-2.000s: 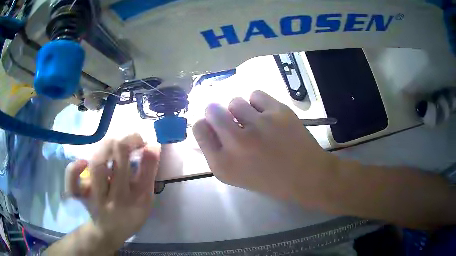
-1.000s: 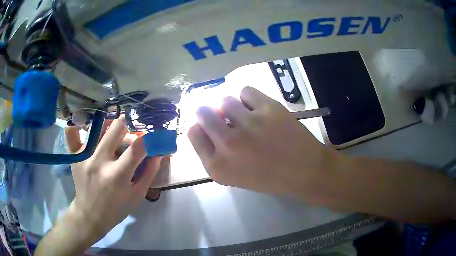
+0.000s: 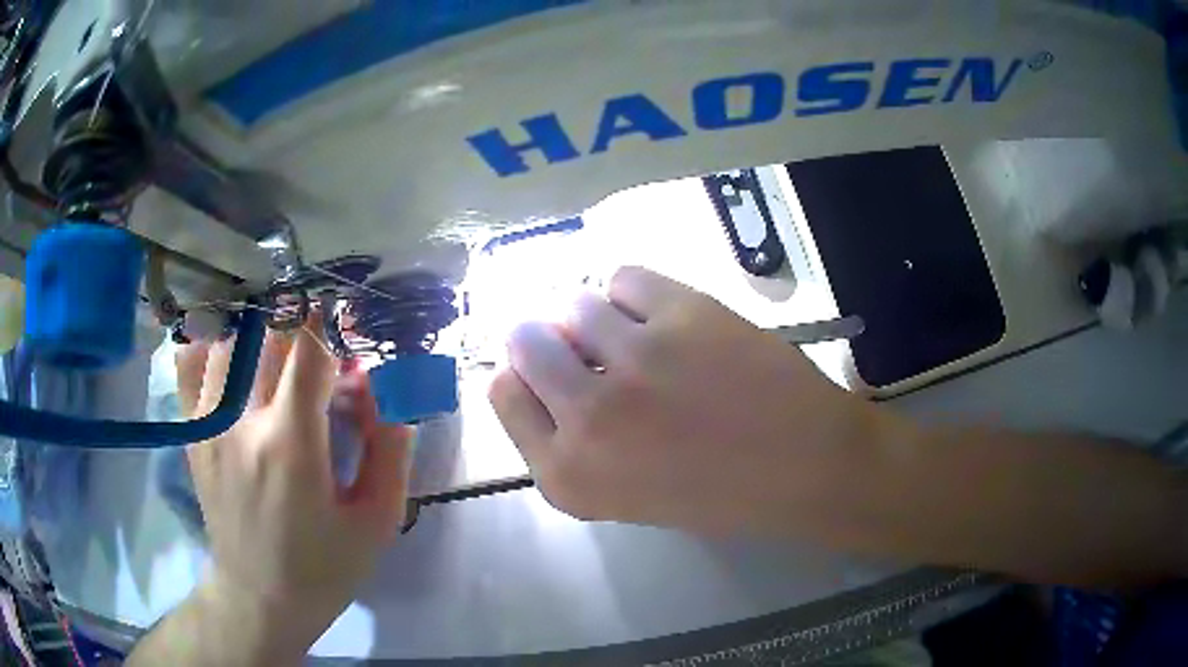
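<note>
My left hand [image 3: 280, 476] reaches under the sewing machine head [image 3: 326, 143], fingers pointing away from me. Its fingertips are partly hidden behind the blue curved bar [image 3: 241, 378] and the lower blue tension knob [image 3: 414, 388]. A small pale blue patch, possibly fabric [image 3: 345, 446], shows between thumb and fingers; what the fingertips hold is hidden. My right hand [image 3: 638, 404] is closed around a thin grey metal rod [image 3: 827, 330] and rests on the machine bed, right of the knob. The rod's end sticks out toward the black panel [image 3: 899, 267]. Needle and workpiece cannot be made out.
A larger blue knob [image 3: 84, 297] on a black spring stands at the left, above the blue bar. Fine threads run by the tension parts. The bed's front edge [image 3: 476, 490] runs before both hands. A ruled strip [image 3: 834, 602] lines the front table edge.
My left hand has moved forward from the front of the bed to under the machine head, its fingers now straighter. My right hand keeps the rod with little movement. The camera view has shifted slightly.
</note>
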